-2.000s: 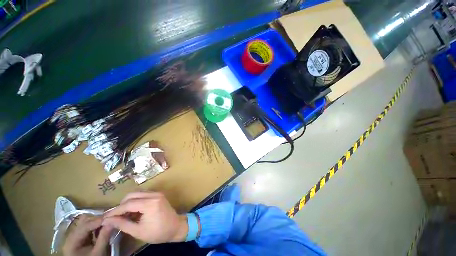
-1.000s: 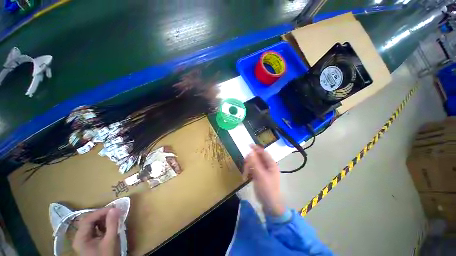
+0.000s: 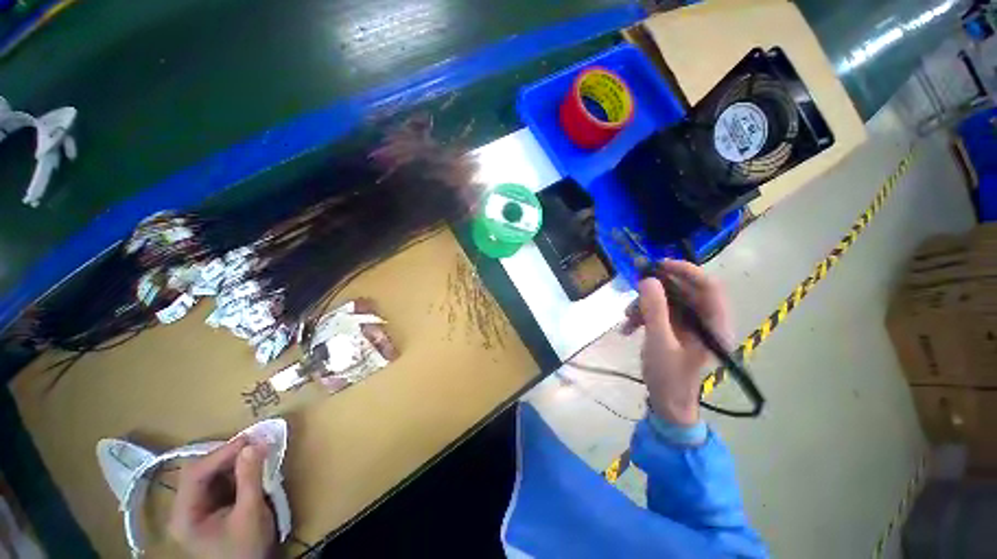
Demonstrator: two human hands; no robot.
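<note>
A white curved housing with two pointed ends [image 3: 124, 467] lies at the lower left of the brown mat. My left hand [image 3: 226, 497] grips it near its right end, thumb and finger pinched together. Whether a wire is in that pinch cannot be told. My right hand [image 3: 680, 333] is over the right side, beside the soldering station [image 3: 579, 246], holding the black soldering iron [image 3: 701, 313]. The iron's black cord loops down beside the hand. Its tip is too blurred to make out.
A dark wire bundle [image 3: 361, 224] with white labelled ends [image 3: 235, 295] lies behind the red-brown fixture [image 3: 352, 347]. A green solder reel [image 3: 507, 219] stands on white paper. A blue bin [image 3: 547, 104] holds a red tape roll [image 3: 596, 107], beside a black fan [image 3: 754, 129]. Another housing [image 3: 46, 147] lies far left.
My right hand left the housing, moved right past the mat's edge and took hold of the soldering iron. My left hand stays on the housing.
</note>
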